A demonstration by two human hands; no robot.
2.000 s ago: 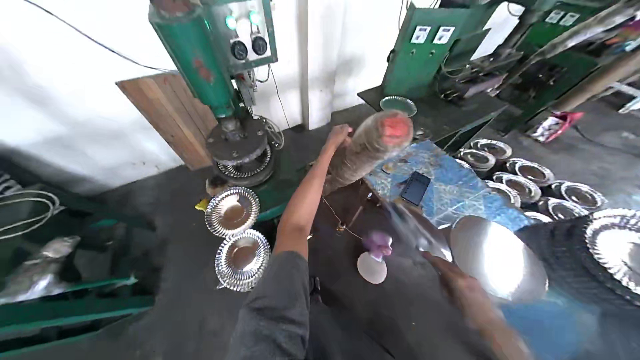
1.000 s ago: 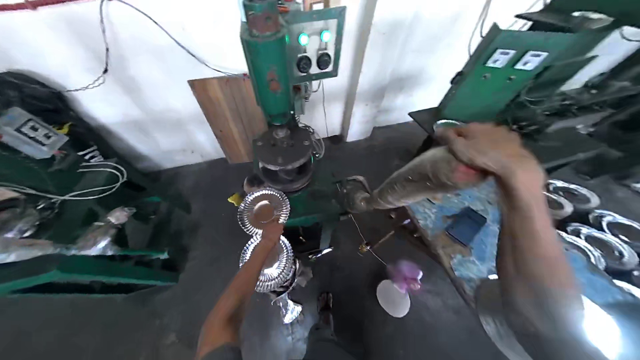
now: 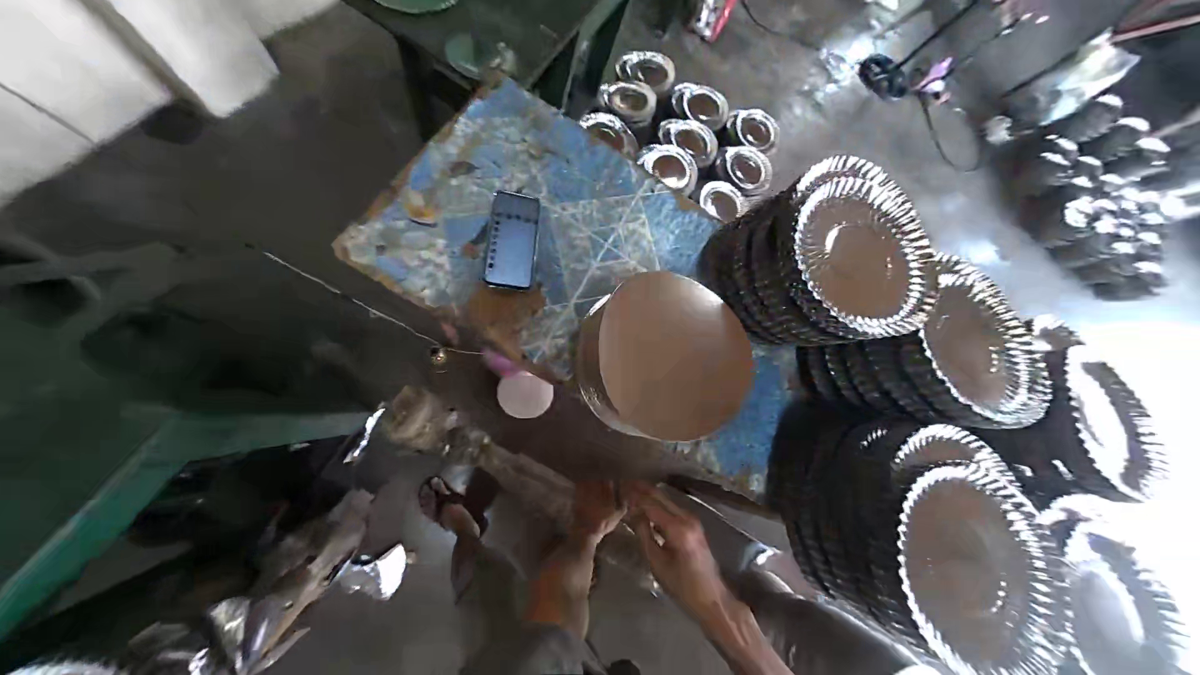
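My left hand [image 3: 596, 511] and my right hand [image 3: 670, 534] meet at the lower middle, fingers closed on what looks like the edge of a clear plastic sleeve [image 3: 511, 469]. The sleeve runs down from the left, in front of my legs; its contents are blurred. Just above my hands, a stack of round discs with a brown top [image 3: 675, 356] sits at the edge of a worn blue table [image 3: 600, 220]. Tall stacks of fluted foil plates [image 3: 862, 258] stand to its right, brown inside and silver at the rims.
A phone [image 3: 513, 240] lies on the table. Beside its near edge are a pale round disc [image 3: 525, 395] and a thin cord [image 3: 347, 295]. Shorter foil plate stacks [image 3: 689, 141] stand on the floor beyond. A green machine frame [image 3: 103, 506] and crumpled foil [image 3: 380, 572] are at left.
My left hand has left the foil plates beside the green press, and my right hand has left the top of the long wrapped roll. Both hands are now together. The view has swung right.
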